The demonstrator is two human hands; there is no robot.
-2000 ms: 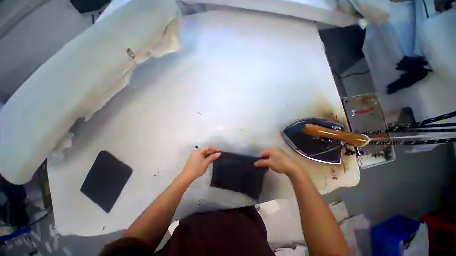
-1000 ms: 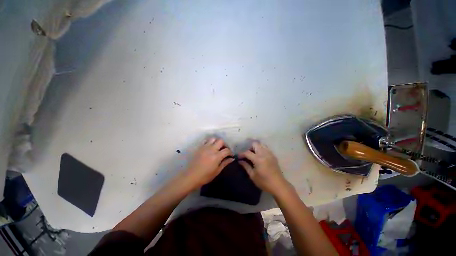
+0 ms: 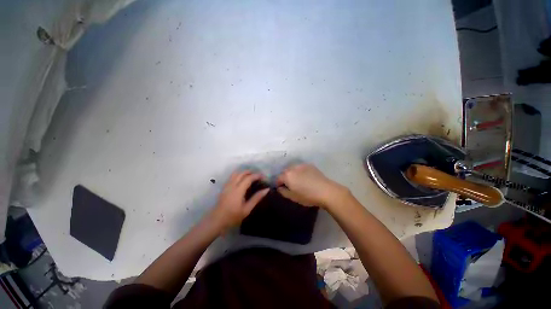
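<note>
A dark pocket piece (image 3: 281,218) lies flat on the white pressing table (image 3: 272,78) close to my body. My left hand (image 3: 240,196) is on its upper left edge, thumb and fingers pinching the cloth. My right hand (image 3: 305,184) is on its upper edge just right of the left hand, fingers curled onto the cloth. The fingertips hide part of that edge. A second dark piece (image 3: 97,222) lies flat at the left, untouched. The steam iron (image 3: 411,172) with its orange-brown handle rests on the table to the right of my hands.
A metal iron rest (image 3: 488,136) with red strips sits at the table's right edge. Flecked cords run right from the iron. A padded white form (image 3: 30,90) is at the upper left. A blue bag (image 3: 462,259) and a red object (image 3: 527,241) are at the lower right.
From holding the piece's upper corners apart, my hands have come together at its upper edge. Since one second ago, my left hand has shifted slightly left. The view has moved closer to the table.
</note>
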